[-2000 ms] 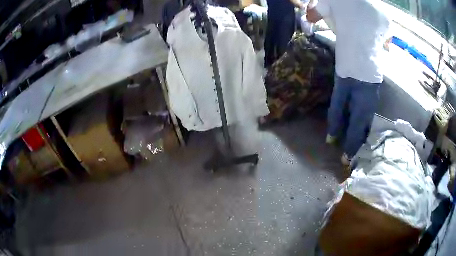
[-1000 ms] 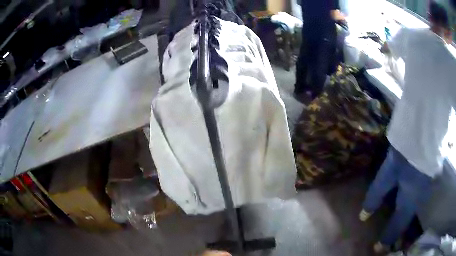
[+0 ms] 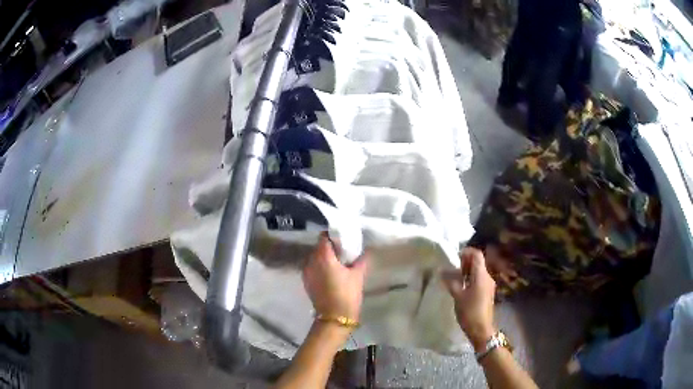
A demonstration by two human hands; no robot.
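Observation:
Several off-white shirt-jackets hang in a row on black hangers from a grey metal rail (image 3: 251, 167). The nearest shirt-jacket (image 3: 395, 304) faces me, with a dark neck label inside its collar. My left hand (image 3: 334, 277) grips its front near the collar, thumb and fingers pinching the cloth. My right hand (image 3: 473, 292) pinches the same garment at its shoulder or upper sleeve, on the right. Both hands are bare, with a yellow bracelet on the left wrist and a watch on the right. The fingertips are partly blurred.
A long pale table (image 3: 114, 152) with a dark flat object (image 3: 192, 36) stands on the left. A camouflage bundle (image 3: 570, 213) is on the floor to the right. A person in dark clothes (image 3: 543, 61) stands behind it. Another person's blue-jeaned leg (image 3: 631, 353) shows at lower right.
The rail and garments now look much nearer and are seen from above. Both hands have come into view and hold the nearest garment. The white-shirted person is mostly out of view.

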